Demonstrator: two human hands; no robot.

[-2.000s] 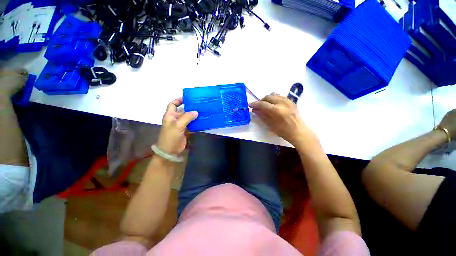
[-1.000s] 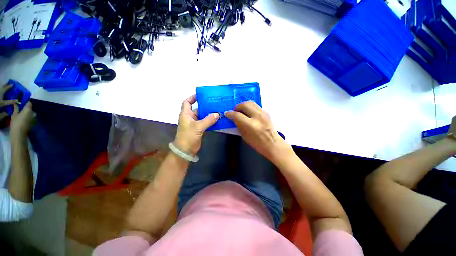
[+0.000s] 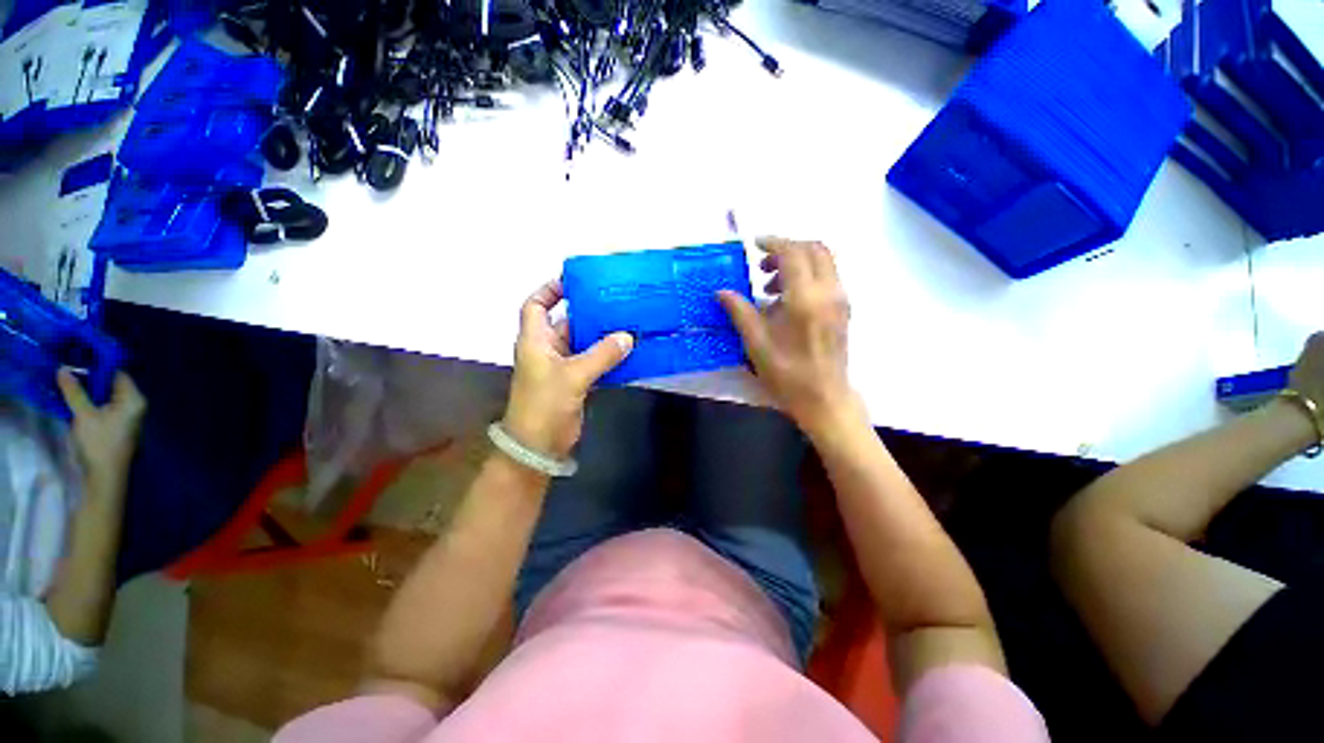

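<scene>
The blue blister tray (image 3: 627, 317) is at the table's near edge, its ribbed patch on the right. My left hand (image 3: 559, 370) grips its left side, thumb on the face and fingers behind. My right hand (image 3: 796, 319) is at the tray's right edge, thumb tip on the ribbed patch and other fingers raised apart, with nothing visible in them. A small thin tip (image 3: 732, 222) shows just above the tray's top right edge; I cannot tell what it belongs to. No cable bundle is visible at the tray; my right hand may hide part of it.
A black cable pile (image 3: 479, 58) lies at the far left-centre. Filled trays (image 3: 167, 218) with a cable loop (image 3: 285, 215) are at left. A stack of empty trays (image 3: 1045, 145) stands at right. Other people's hand (image 3: 105, 421) and forearm (image 3: 1205, 465) are at the sides.
The tray has moved slightly right since the first frame. My right hand went onto the tray, then back to its right edge. The cable bundle at right is gone from view.
</scene>
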